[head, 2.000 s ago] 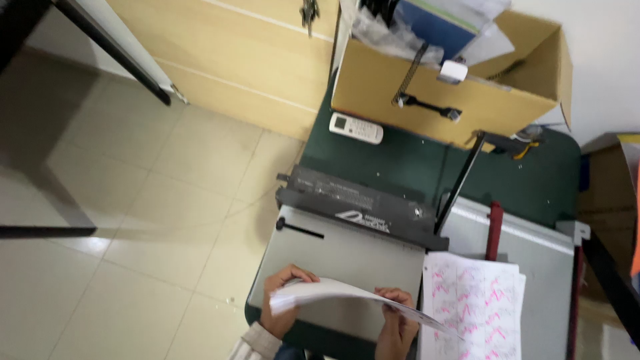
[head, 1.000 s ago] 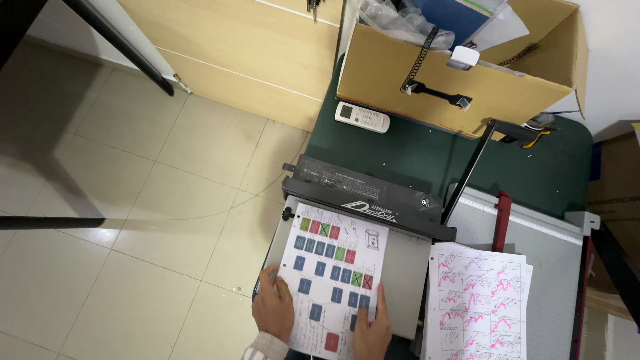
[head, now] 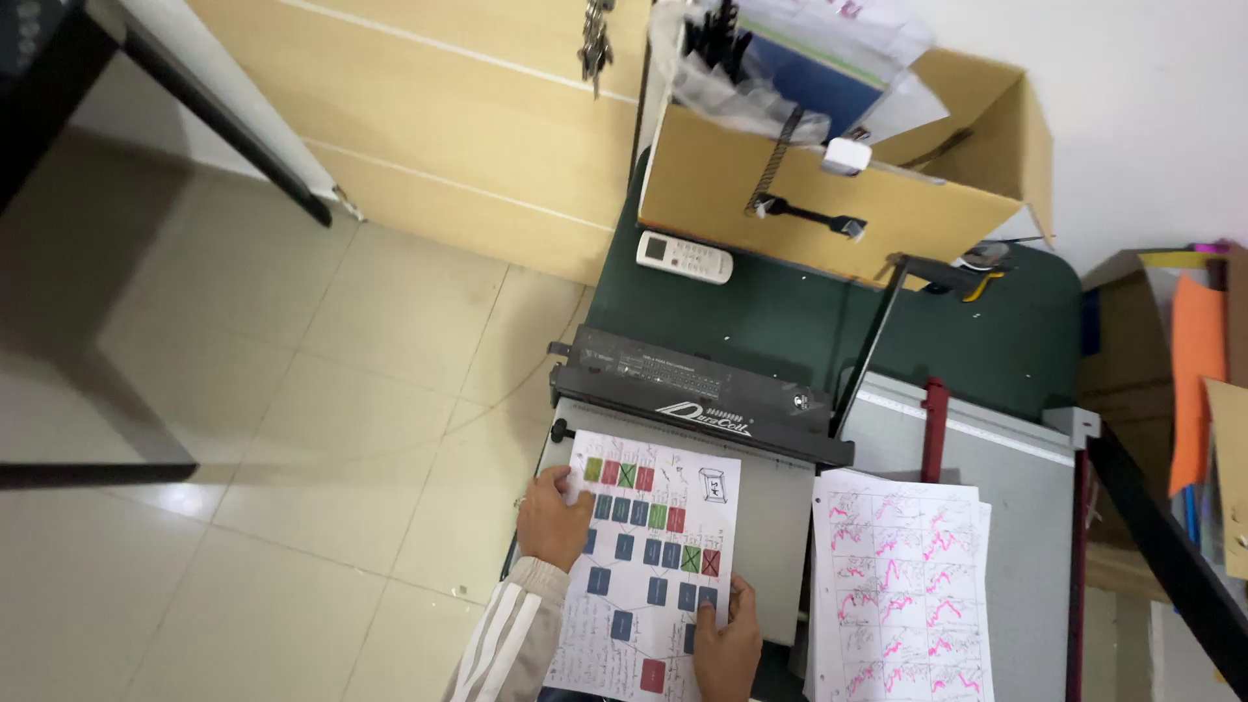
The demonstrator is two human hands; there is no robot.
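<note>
A printed sheet with blue, green and red boxes and handwriting lies on the grey bed of a DuraCoil binding punch, just below its black punching head. My left hand is at the sheet's left edge, fingers on its upper left part. My right hand holds the lower right edge, the thumb on top. Whether more sheets lie beneath is hidden. The punch's lever stands up at its right end. Beside the punch, a stack of papers with pink line charts lies on a paper trimmer.
Behind the punch, a white remote control and a cardboard box of papers and plastic bags rest on the dark green table. The trimmer's black arm slants at the right. Keys hang on the wooden panel.
Two seconds ago my hands held the paper raised and bent, edge-on; now it lies flat on the bed. Since one second ago, it has shifted slightly away from the punching head and my left hand has moved up its edge.
</note>
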